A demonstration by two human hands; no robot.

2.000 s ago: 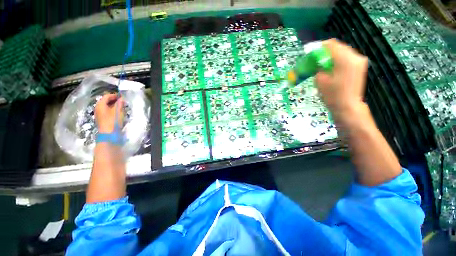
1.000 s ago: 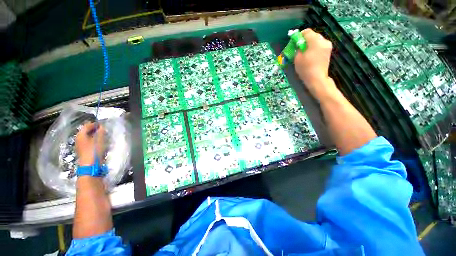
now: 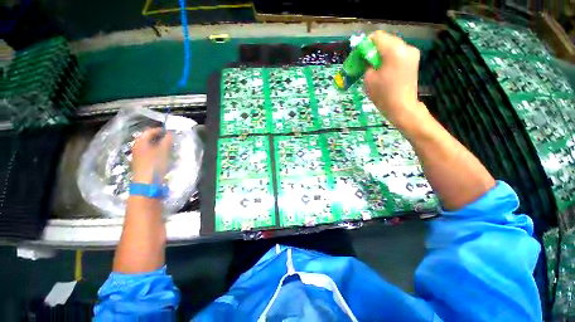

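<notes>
Green circuit boards (image 3: 302,160) lie in two rows on a flat black tray (image 3: 207,182). My right hand (image 3: 394,72) is shut on a green and white bottle (image 3: 361,60), held tilted with its yellow tip down over the back row of boards. My left hand (image 3: 150,154), with a blue wrist strap (image 3: 148,190), is over the open clear bag (image 3: 98,165) of small silvery parts, left of the tray. Its fingers are blurred, and I cannot tell whether they hold a part.
Tall black-edged layers with green boards (image 3: 536,113) stand at the right. More green boards (image 3: 41,88) stand at the left, by a black ribbed rack (image 3: 28,182). A blue cord (image 3: 185,44) hangs at the back. A small yellow-green item (image 3: 219,38) lies on the far rail.
The bottle in my right hand has moved left from the right side of the boards to over the back row. My left hand stays at the bag. The camera view has also shifted.
</notes>
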